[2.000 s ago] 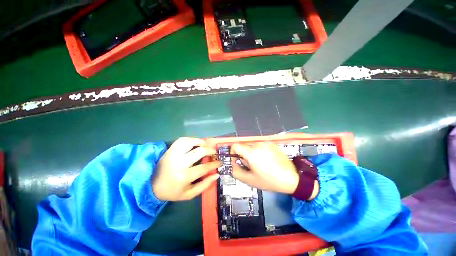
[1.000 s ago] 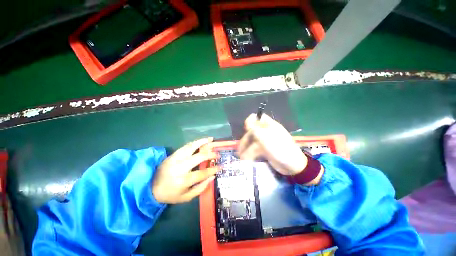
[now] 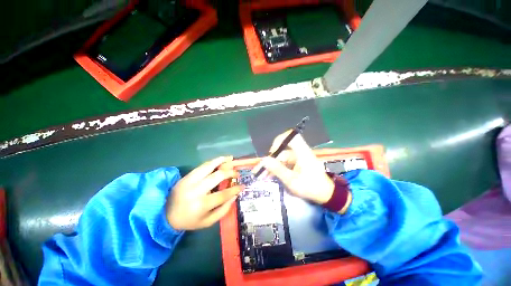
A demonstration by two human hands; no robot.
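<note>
An open tablet (image 3: 316,223) with a silver and dark board on its left side lies in a red foam tray (image 3: 232,246) in front of me. My right hand (image 3: 300,170) holds dark tweezers (image 3: 283,144) above the tablet's upper left part, with one end up and the other pointing down at the board. My left hand (image 3: 203,195) rests over the tray's left edge, its fingertips at the board's upper left corner. Whether its fingertips hold a tiny piece cannot be told. A dark backing sheet (image 3: 269,124) lies on the bench just beyond the tray.
Two more tablets in red trays (image 3: 120,89) (image 3: 269,66) lie on the green conveyor belt beyond the worn edge rail (image 3: 185,106). A grey post (image 3: 372,44) rises from the rail. A clear film strip (image 3: 224,146) lies left of the sheet. A pink sleeve (image 3: 487,220) shows at right.
My right hand has turned the tweezers so they slant down to the board's corner. My left hand has stayed nearly in place. The belt tray at upper left has turned slightly.
</note>
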